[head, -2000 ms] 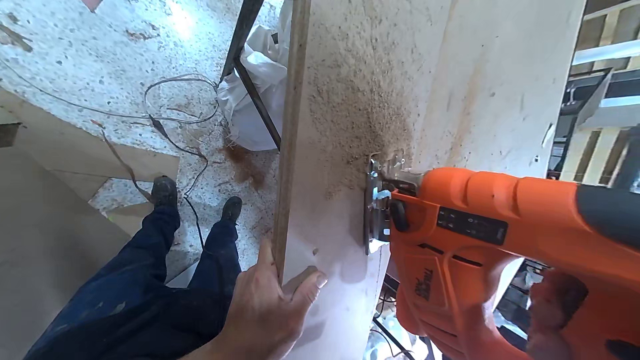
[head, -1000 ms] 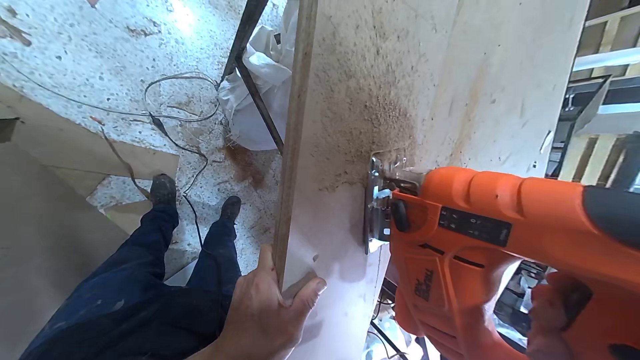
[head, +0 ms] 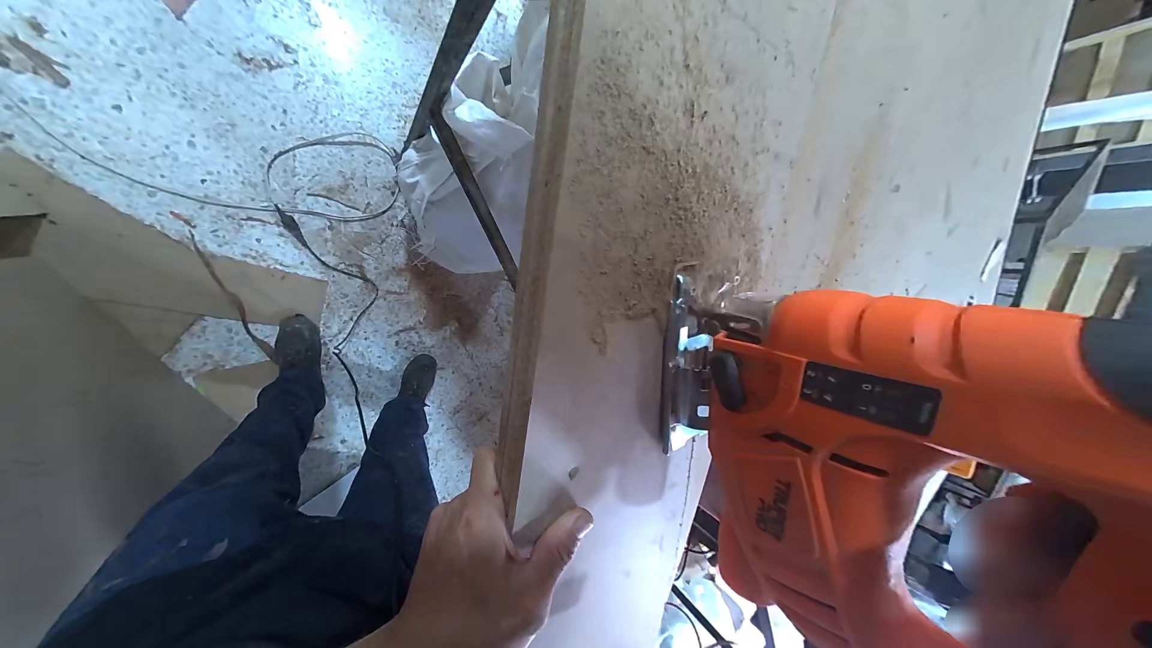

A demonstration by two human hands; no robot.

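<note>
An orange jigsaw lies on its side from my view, its metal base plate against the pale wooden board. My right hand, partly blurred and hidden, is at the jigsaw's handle and grips it. My left hand holds the board's near left edge, thumb on the top face and fingers over the side. Sawdust covers the board beyond the base plate. A cut line runs from the base plate toward the near end. The blade is hidden.
A dark metal support leg and a white plastic bag stand left of the board. A cable loops over the speckled floor near my shoes. Sheet panels lie at the left. Wooden slats and metal frames are at the right.
</note>
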